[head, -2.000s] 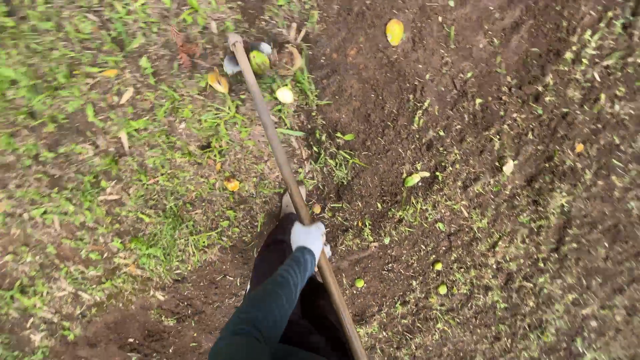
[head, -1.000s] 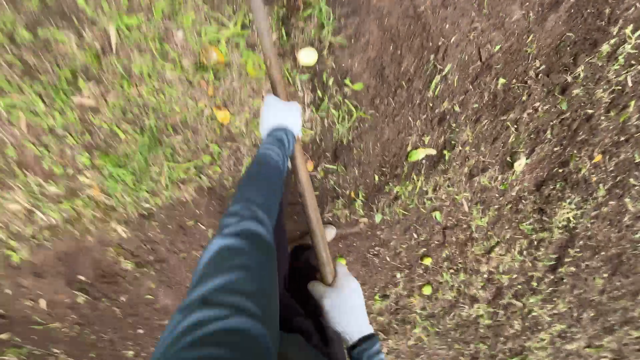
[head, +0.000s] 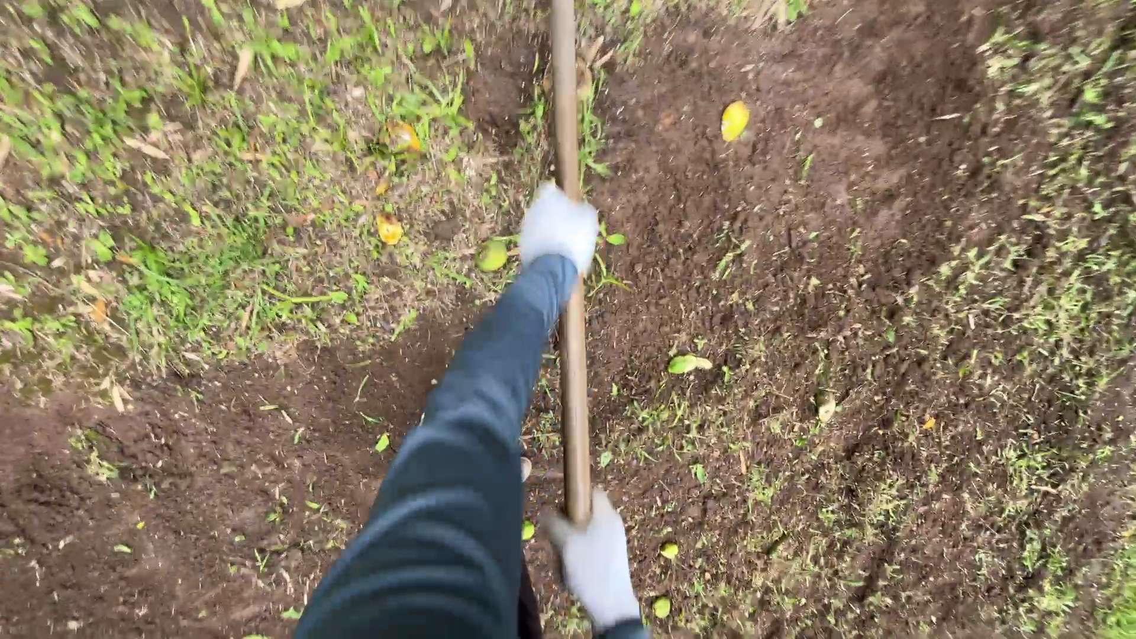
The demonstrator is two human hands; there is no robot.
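A long wooden handle [head: 575, 382] runs nearly upright through the middle of the head view and leaves it at the top edge, so the tool's far end is out of sight. My left hand [head: 558, 229], in a white glove with a dark blue-green sleeve, is closed around the handle above the view's middle. Near the handle's lower end my right hand [head: 596, 555], also gloved in white, grips it. A green fruit [head: 491, 256] lies on the ground just left of my left hand.
Bare brown soil [head: 754, 204] with sparse grass spreads to the right. Greener grass [head: 204, 266] with dry leaves covers the upper left. A yellow leaf [head: 734, 121] and several small green fruits, one [head: 669, 550] near my right hand, lie about.
Two seconds ago only one gloved hand showed on the handle; both hold it now. The handle has swung from a slant to nearly upright in view, and its upper end has passed out of view.
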